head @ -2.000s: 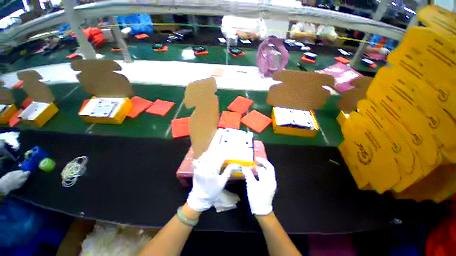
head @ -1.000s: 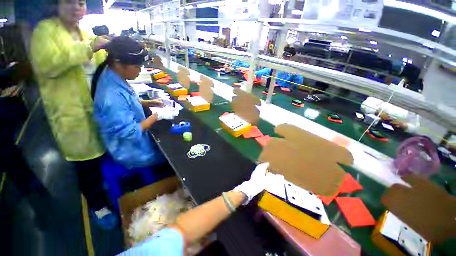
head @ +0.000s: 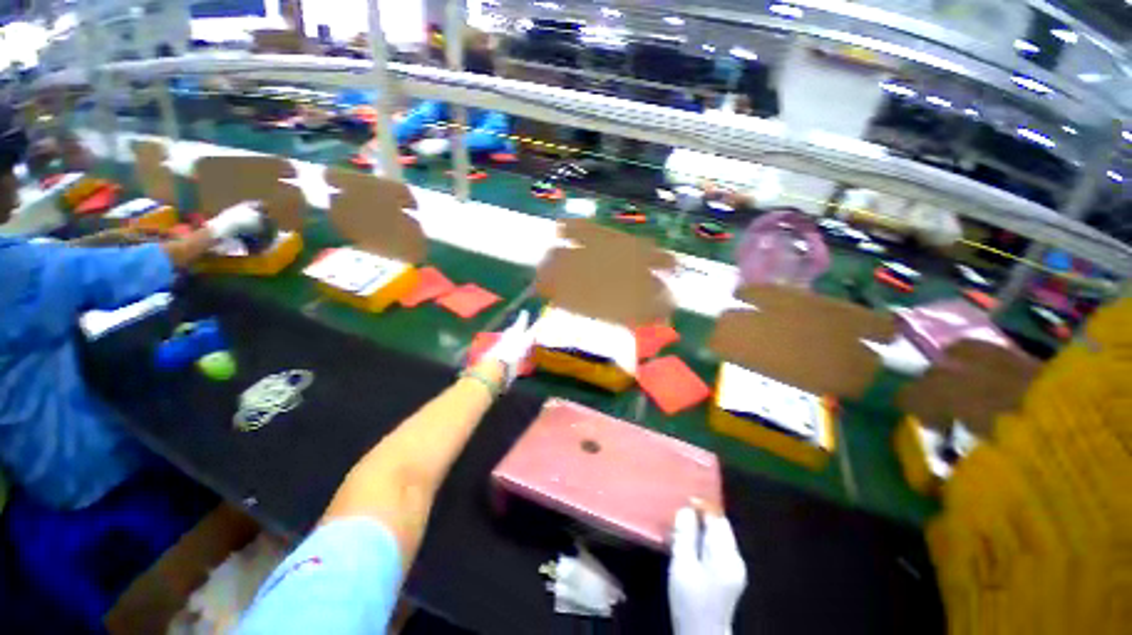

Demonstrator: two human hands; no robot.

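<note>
A yellow box [head: 581, 365] with white contents and its tall brown lid [head: 605, 270] standing open sits on the green belt. My left hand [head: 503, 352], in a white glove, is at the box's left side; I cannot tell if it grips it. The pink platform [head: 608, 466], with a dark round mark, has no box on it. My right hand [head: 705, 564], gloved, is at the platform's front right corner, fingertips up; the blur hides whether it pinches something small. A white and clear packet [head: 581, 583] lies in front of the platform.
More open yellow boxes [head: 772, 416] stand along the belt, with red-orange pads [head: 673, 383] between. Yellow cartons [head: 1037, 521] are piled at right. Pale loops [head: 271, 399] and a blue object [head: 189, 344] lie at left. A person in blue [head: 75, 310] reaches to a box.
The box has gone from the pink platform onto the belt. My left hand has moved forward with it. My right hand has come into view again. The view has turned back to the right.
</note>
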